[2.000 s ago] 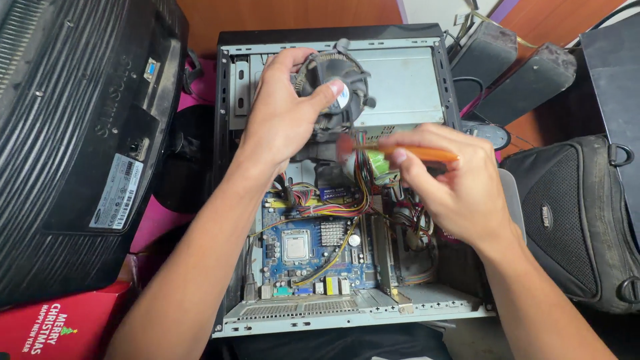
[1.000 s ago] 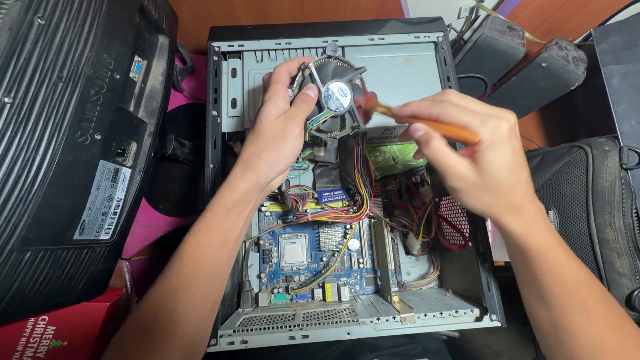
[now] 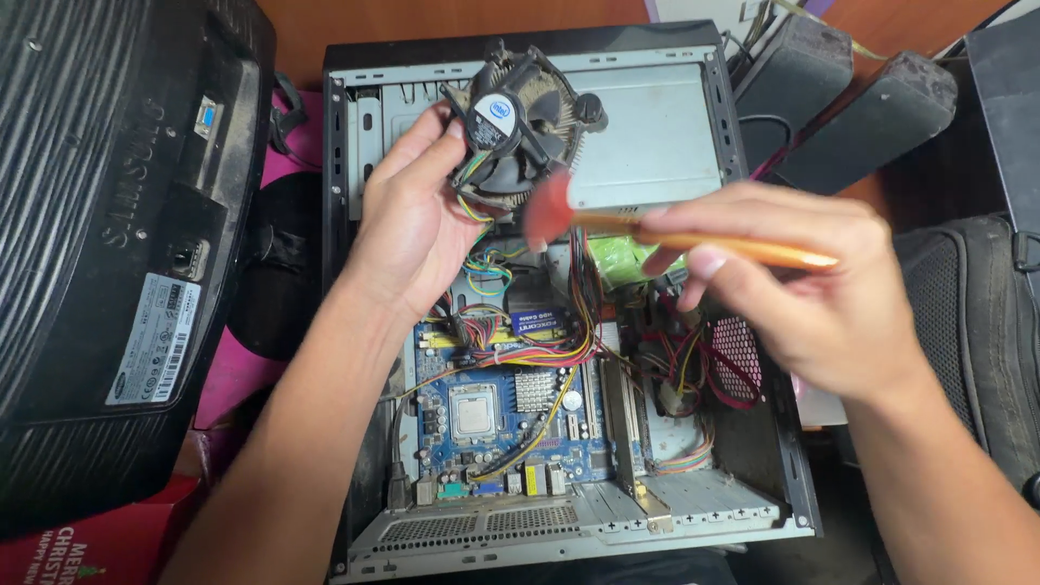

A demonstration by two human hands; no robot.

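Observation:
My left hand [image 3: 418, 211] grips a dusty black CPU cooler fan [image 3: 520, 130] by its left edge, fan side up, above the upper part of an open computer case [image 3: 650, 138]. Between the fingers and thumb of my right hand [image 3: 780, 268] is the wooden handle of a brush [image 3: 699, 240]. Its red head, blurred, is close to the cooler's lower right edge; whether they touch I cannot tell. Below lies the blue motherboard [image 3: 504, 422] with its bare processor [image 3: 473, 413] in the socket. Bundled cables [image 3: 544, 353] cross the board's top.
A black monitor [image 3: 114, 203] stands at the left, over a red box [image 3: 97, 528]. Two dusty speakers [image 3: 873, 122] are at the upper right, with a black bag [image 3: 959, 317] below them. A metal bracket [image 3: 626, 431] crosses the case beside the motherboard.
The cooler is tilted differently in my left hand, its hub label now turned more to the left. The brush stays in my right hand, its head now lower beside the cooler than one second ago.

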